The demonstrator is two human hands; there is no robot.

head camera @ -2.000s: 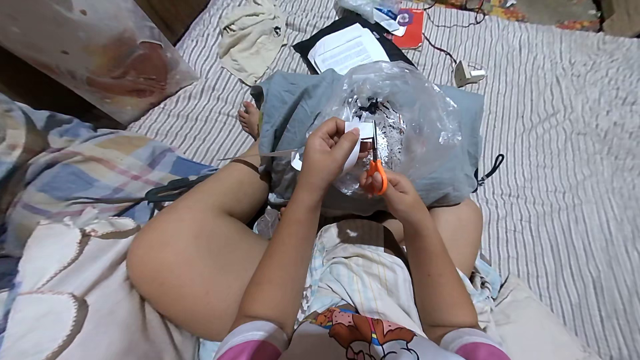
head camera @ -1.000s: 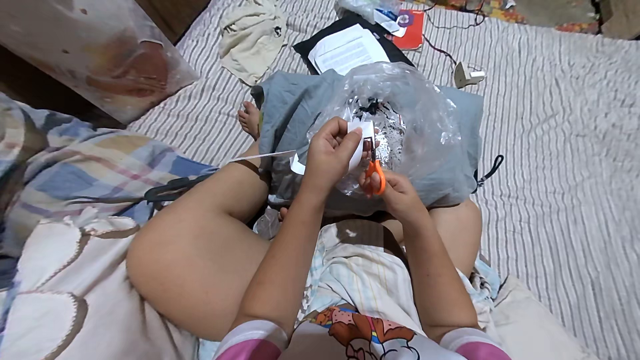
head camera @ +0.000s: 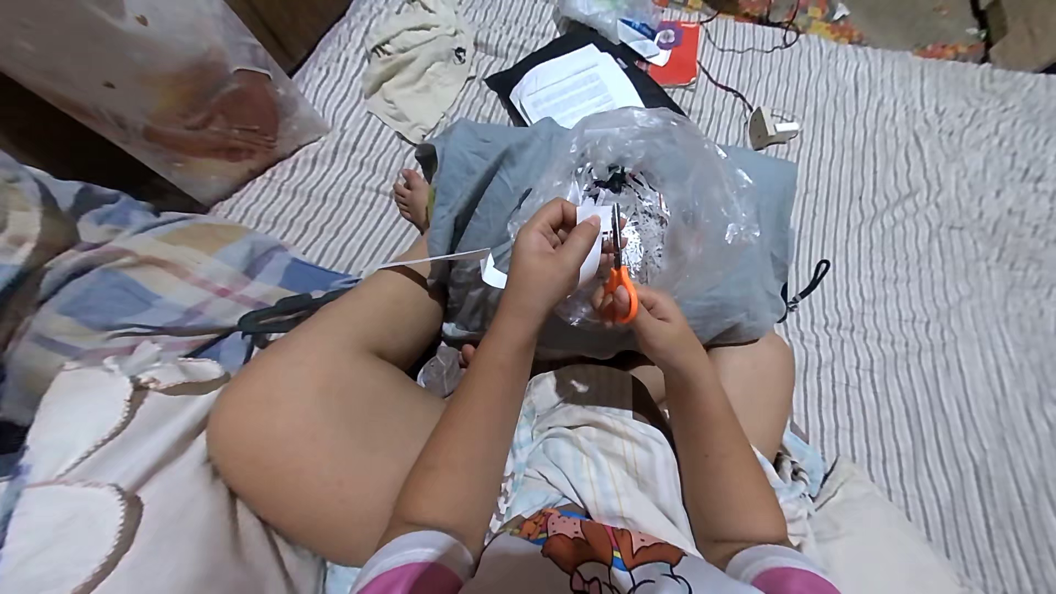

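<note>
My left hand (head camera: pixel 551 256) pinches a white paper strip (head camera: pixel 592 216) between thumb and fingers; a long folded tail of the strip trails left over my knee. My right hand (head camera: pixel 648 318) holds orange-handled scissors (head camera: pixel 619 297), fingers in the loops, blades pointing away from me at the right edge of the paper. Whether the blades are fully closed is hard to tell. Below both hands a clear plastic bag (head camera: pixel 709 198) with small dark and silvery scraps in it rests on a grey cloth-covered cushion or bundle (head camera: pixel 487 165) across my legs.
Beyond the bundle, printed papers (head camera: pixel 577 87) lie on a black pouch (head camera: pixel 503 80) near a red booklet (head camera: pixel 678 58). A white plug adapter (head camera: pixel 771 129) with a cord is at right on the striped sheet (head camera: pixel 924 247). A beige cloth (head camera: pixel 417 70) and plaid blanket (head camera: pixel 181 264) lie left.
Both hands stay in nearly the same place over the bag. The paper and the scissor blades have shifted slightly against each other, and the trailing strip at left has moved.
</note>
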